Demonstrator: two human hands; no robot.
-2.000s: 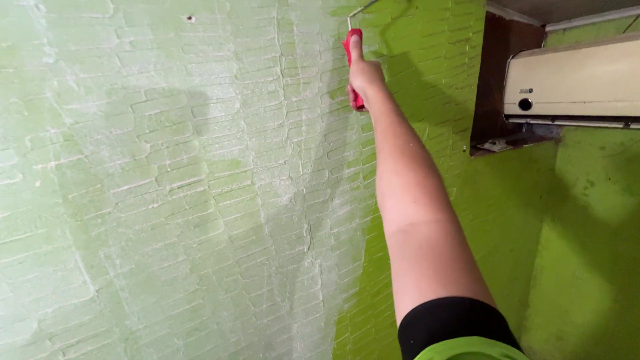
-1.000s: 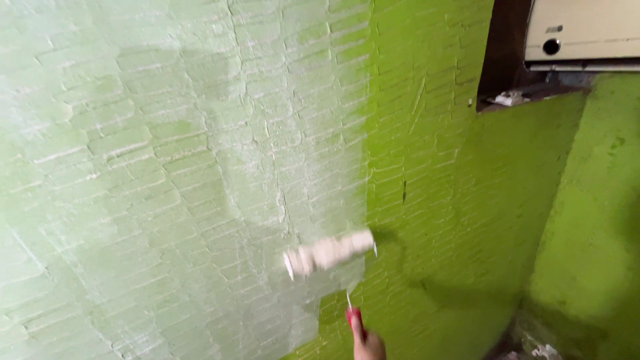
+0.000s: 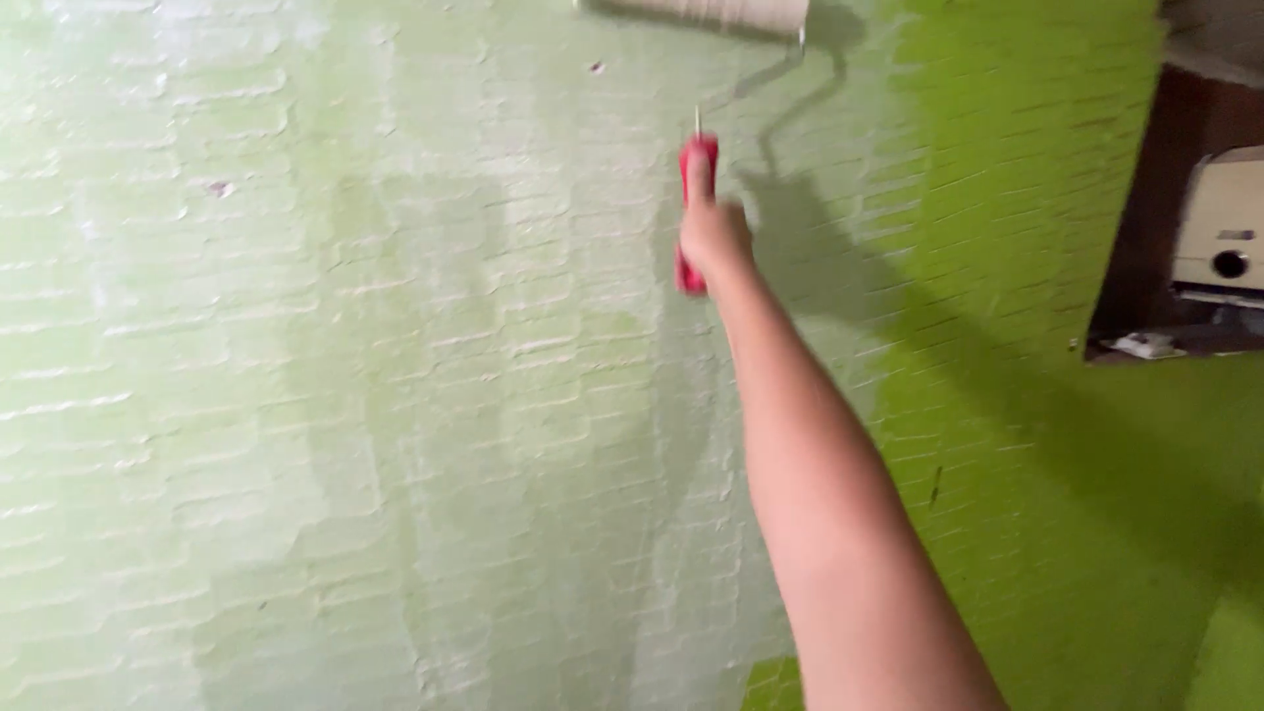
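Note:
My right hand (image 3: pixel 716 235) is closed around the red handle (image 3: pixel 699 173) of a paint roller, thumb laid along it, with the arm stretched up from the lower right. The handle's thin metal frame (image 3: pixel 768 74) runs up to the pale roller cover (image 3: pixel 726 12), which is at the wall by the top edge and partly cut off. Under it, the brick-textured wall (image 3: pixel 553 395) carries a whitish, uneven coat over green. Bright green wall (image 3: pixel 997 247) shows to the right of that coat. My left hand is out of view.
At the right, a beige air conditioner unit (image 3: pixel 1220 217) sits in a dark recess (image 3: pixel 1126 237) in the wall. A small whitish object (image 3: pixel 1145 346) lies on its ledge. Two small marks, one a dark hole (image 3: pixel 595 67), dot the coated wall. The arm's shadow falls across the green part.
From low on the wall a second ago, my right hand has moved up with the roller. The coated area's edge stood further left in the earlier frames, as the view has shifted.

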